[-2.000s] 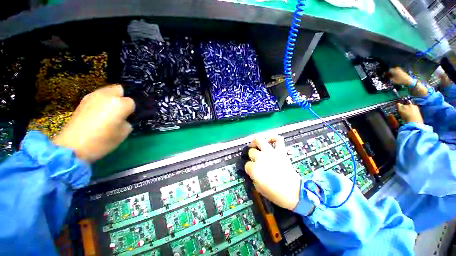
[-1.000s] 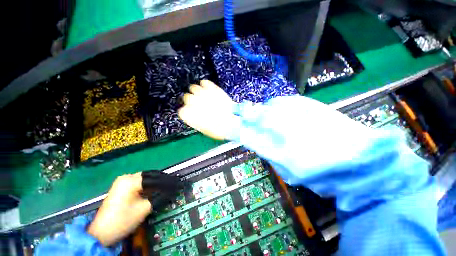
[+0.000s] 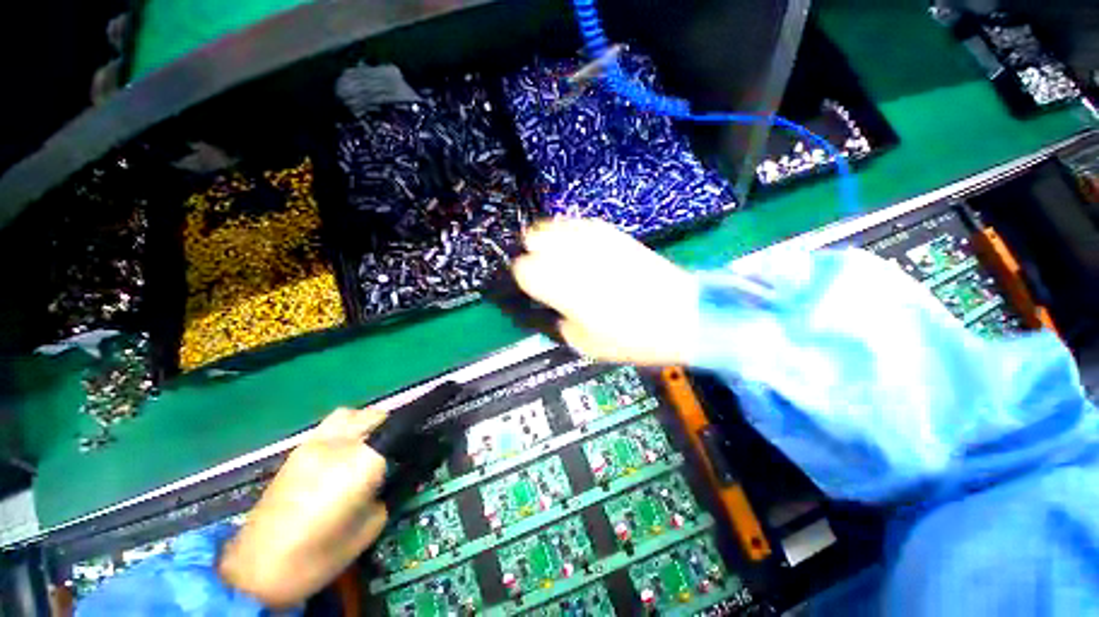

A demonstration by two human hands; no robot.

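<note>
My left hand (image 3: 316, 504), with black finger coverings, is over the upper left corner of the carrier (image 3: 566, 410); its fingertips point right, and I cannot tell whether they hold a component. My right hand (image 3: 603, 289), also with black on its fingers, is above the green mat at the front edge of the bin of dark components (image 3: 428, 199); its fingertips are blurred, so a held part cannot be told. Green circuit boards (image 3: 526, 488) sit in rows in the carrier. An orange clamp (image 3: 717, 464) runs along the carrier's right end.
Bins of yellow components (image 3: 259, 265), blue components (image 3: 615, 151) and brown-coppery components (image 3: 97, 259) stand on the green mat (image 3: 277, 386). A loose component pile (image 3: 117, 392) lies at left. A blue coiled cord (image 3: 627, 84) hangs above the bins. Another carrier (image 3: 964, 271) lies at right.
First my right hand went from the carrier to the dark bin while my left hand came from the bins to the carrier. Since then my right hand has moved back toward the mat's front edge.
</note>
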